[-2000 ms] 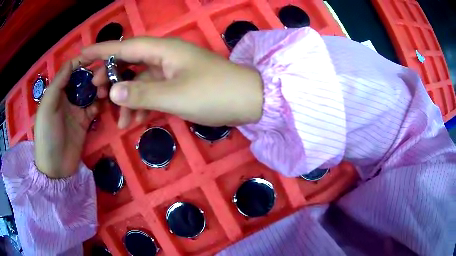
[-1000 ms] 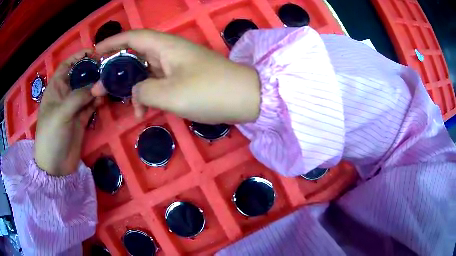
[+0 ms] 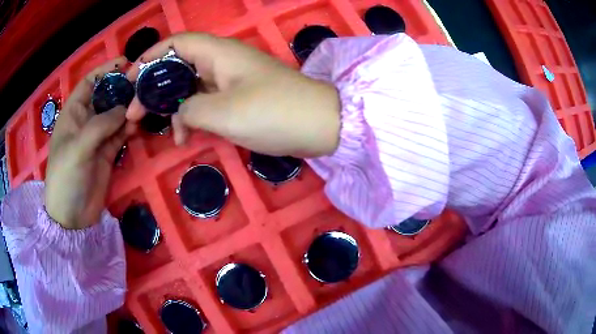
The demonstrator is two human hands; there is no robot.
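Observation:
My right hand (image 3: 242,98) holds a round smartwatch (image 3: 166,85) by its rim, glass towards me; its dark display shows small pale text and a green spot. My left hand (image 3: 78,147) holds a second round smartwatch (image 3: 112,92) beside it, glass up, with faint marks on the dark face. Both are held side by side above the red-orange compartment tray (image 3: 261,225). Several round smartwatches lie face up in the tray's pockets, such as one near the middle (image 3: 203,190). My fingers hide parts of both rims.
A watch with a pale face (image 3: 49,114) lies in a pocket at the far left. Another red-orange tray (image 3: 532,39) with a small pale item (image 3: 548,73) stands at the upper right. My right sleeve (image 3: 405,130) covers part of the main tray.
The right-hand watch has turned from edge-on to face me and risen slightly; small text now shows on it. The left-hand watch has moved up a little and faint marks show on it.

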